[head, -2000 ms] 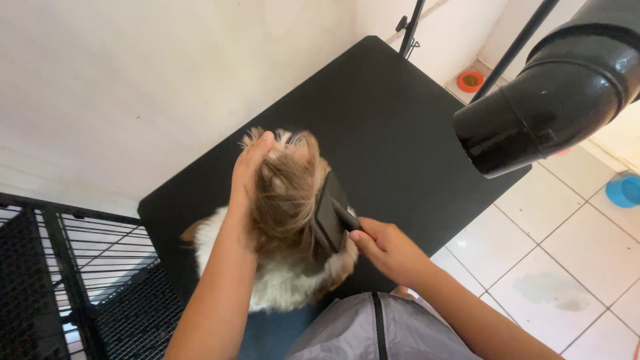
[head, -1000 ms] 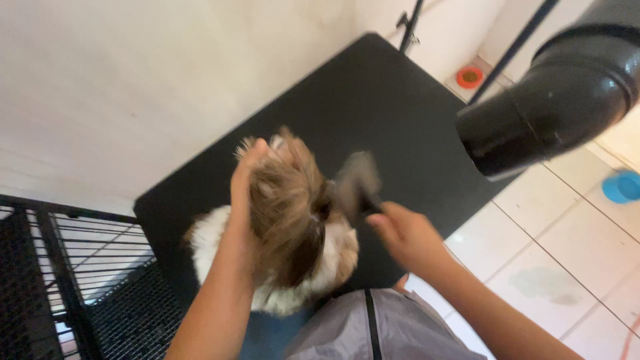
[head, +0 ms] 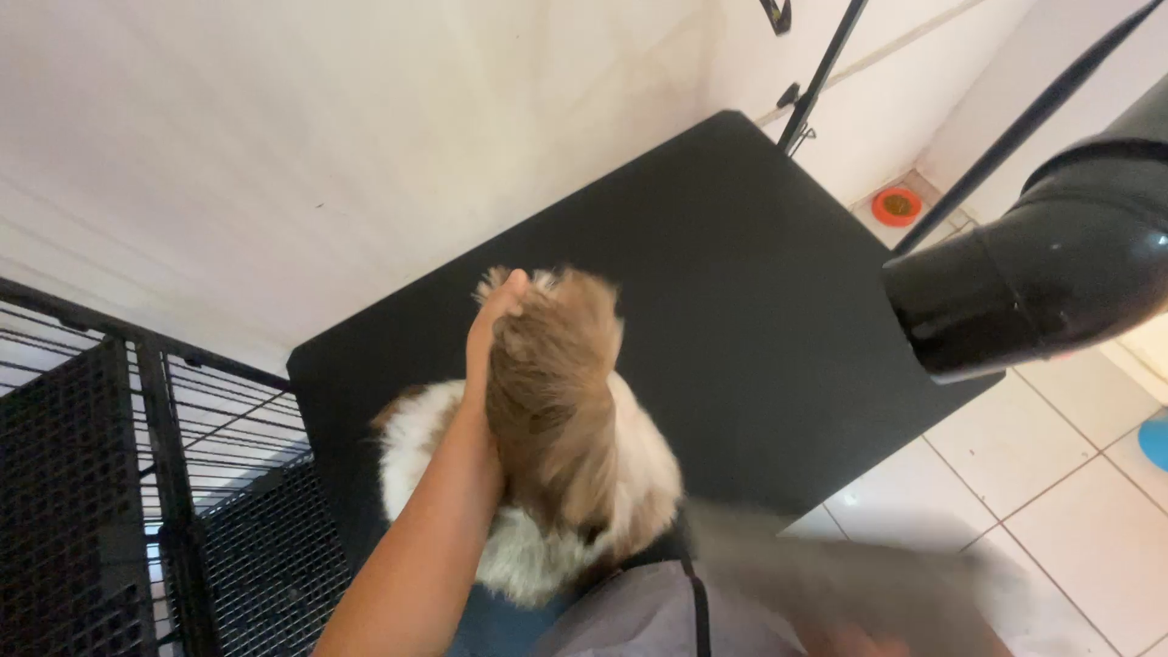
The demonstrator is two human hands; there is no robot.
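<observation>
A long-haired dog with brown and white fur (head: 557, 392) sits on a black grooming table (head: 730, 274). My left hand (head: 500, 306) cups the muzzle side of its head, with tufts of fur showing past the fingers. My right hand (head: 853, 639) is a blur at the bottom edge, below a grey, motion-smeared shape, apparently the slicker brush (head: 839, 566), off the dog's right side. Its grip on the handle is too blurred to make out. The dog's face is hidden from above.
A black wire cage (head: 164, 456) stands at the lower left, beside a pale wall (head: 319, 164). A wide black pipe (head: 1022, 283) reaches over the table's right corner. An orange bowl (head: 896, 207) and a blue bowl (head: 1157, 442) are on the white tiled floor (head: 1049, 493).
The brush was against the dog's head fur two seconds ago. My right hand has since moved away from the head, down toward the bottom edge. My left hand remains at the head.
</observation>
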